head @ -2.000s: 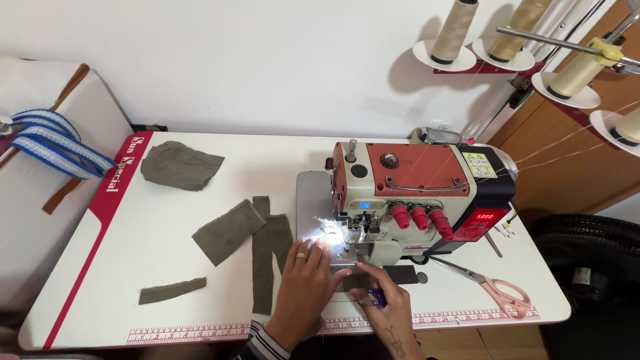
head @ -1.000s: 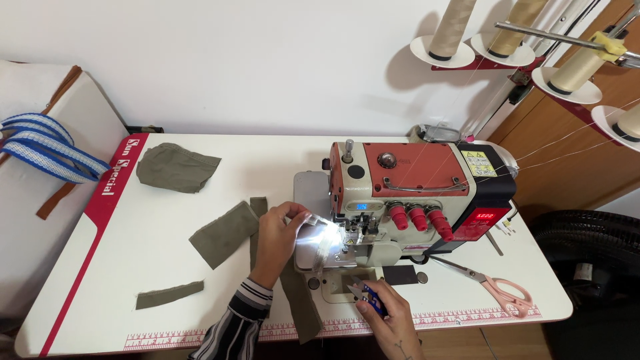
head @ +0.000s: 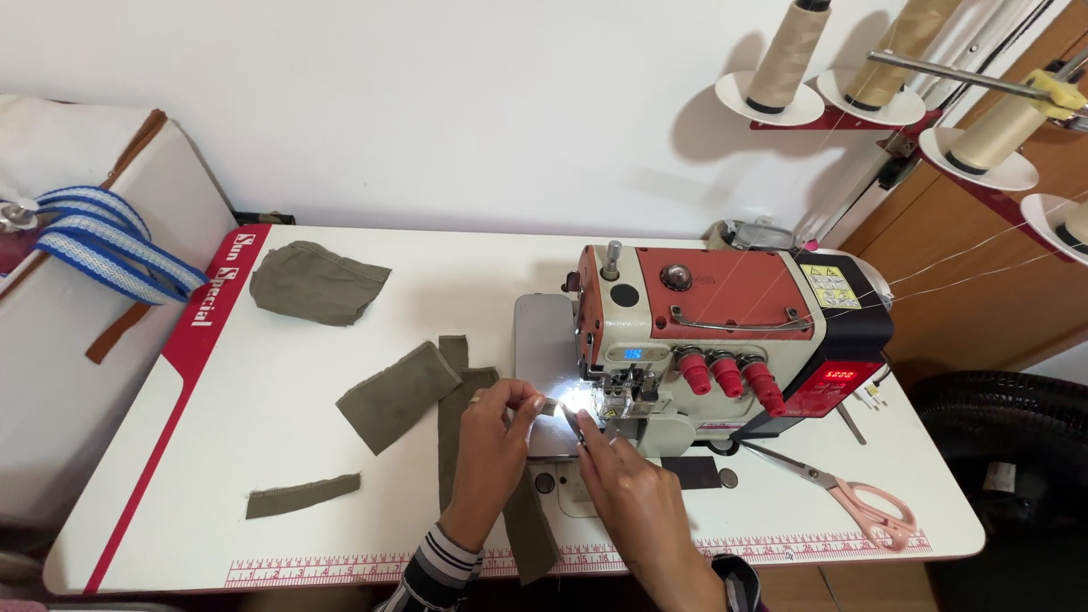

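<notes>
The red and cream overlock sewing machine (head: 722, 306) stands at the right of the white table, its lamp lit by the needle. My left hand (head: 497, 450) pinches the end of an olive fabric strip (head: 531, 527) in front of the machine's metal plate (head: 544, 348). My right hand (head: 633, 484) holds a small dark tool, probably thread snips, with its tip at the pinched fabric end; the glare hides the detail there. Left of my left hand lie an olive rectangle (head: 399, 398) and another long strip (head: 453, 425). A short strip (head: 303, 495) and a larger olive piece (head: 321, 283) lie farther left.
Pink-handled scissors (head: 871, 510) lie at the right, near a dark rectangle (head: 690, 473) and a small round disc (head: 728, 478). Thread cones (head: 786, 59) stand on a rack at upper right. A printed ruler (head: 408, 568) runs along the front edge. Blue-white webbing (head: 102, 238) lies at left.
My right hand has moved up and left from the table front to the fabric beside the needle area, bringing the dark tool along. My left hand has come slightly down from its raised position.
</notes>
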